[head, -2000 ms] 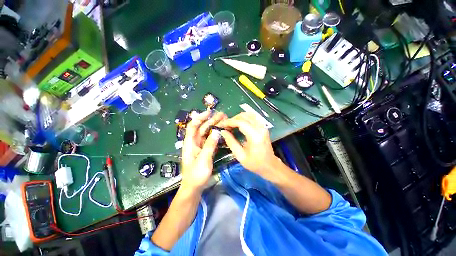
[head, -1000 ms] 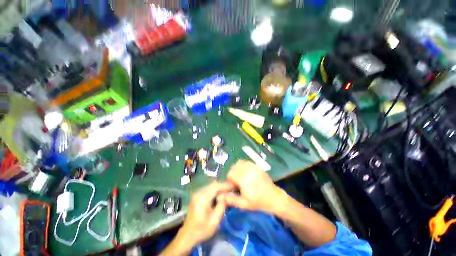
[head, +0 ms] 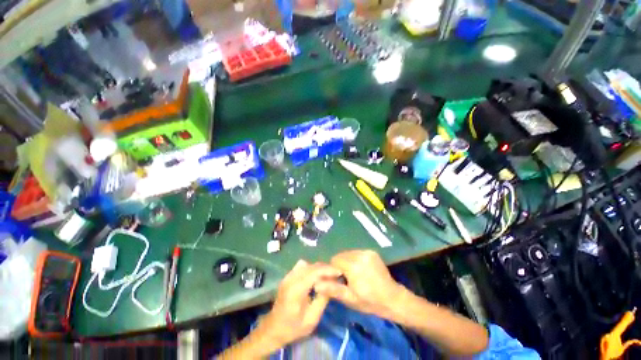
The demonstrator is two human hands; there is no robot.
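Observation:
My left hand (head: 301,299) and my right hand (head: 365,280) are together just off the bench's near edge, in front of my body. Their fingers are bent and meet around a small dark thing (head: 336,280), mostly hidden between them; I cannot tell what it is. Small modules with orange and white parts (head: 301,219) lie on the green bench mat (head: 211,295) beyond my hands. Two round-edged black modules (head: 251,276) lie near the bench edge to the left. A small black square part (head: 214,226) lies farther back on the left.
A yellow-handled tool (head: 370,194) and a white strip (head: 372,228) lie beyond my right hand. Blue bins (head: 313,153), clear cups and a light blue bottle (head: 429,163) stand behind. An orange-rimmed multimeter (head: 54,293) and white cable (head: 105,259) are left. A person's blue sleeve shows at the top.
The view has tilted up, showing more of the bench's far side. My hands have drawn back from over the mat towards my body and remain together.

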